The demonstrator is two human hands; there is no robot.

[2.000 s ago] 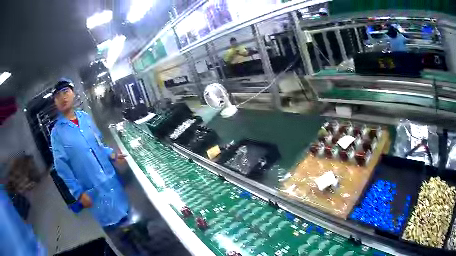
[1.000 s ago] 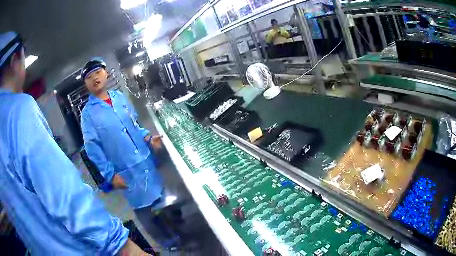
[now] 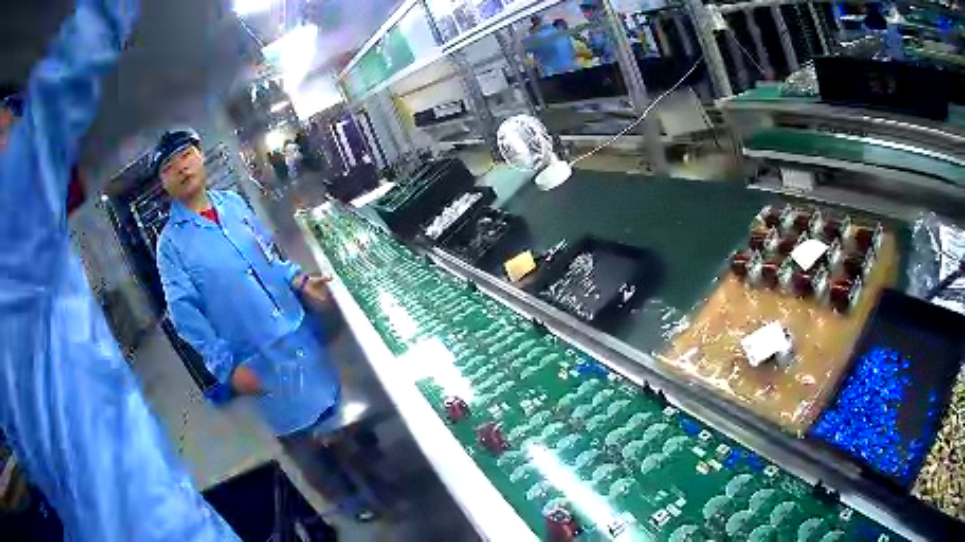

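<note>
Neither of my hands is in the picture. Long green circuit boards [image 3: 593, 423] lie along the white-edged line rail, with rows of pale rounded footprints. A few copper-red wound inductors [image 3: 492, 435] stand on them near the rail's white edge. On the bench, dark red-brown wound parts [image 3: 841, 288] stand in rows on a tan, plastic-covered base [image 3: 720, 355]. A white piece [image 3: 766, 344] lies on that base. A black bin holds small bright blue parts [image 3: 870, 413]. Cream-yellow parts [image 3: 949, 461] show at the right edge, cut off.
A person in a blue smock [image 3: 249, 307] stands across the line. Another blue-smocked person [image 3: 64, 349] is close at left, an arm raised. A small fan [image 3: 529, 146], black trays [image 3: 598, 277], a yellow block [image 3: 520, 265] and a silvery bag [image 3: 936, 254] are on the bench.
The view first swung left, then slightly back. The near person at left came into view and now has an arm raised. The boards and bins look unchanged.
</note>
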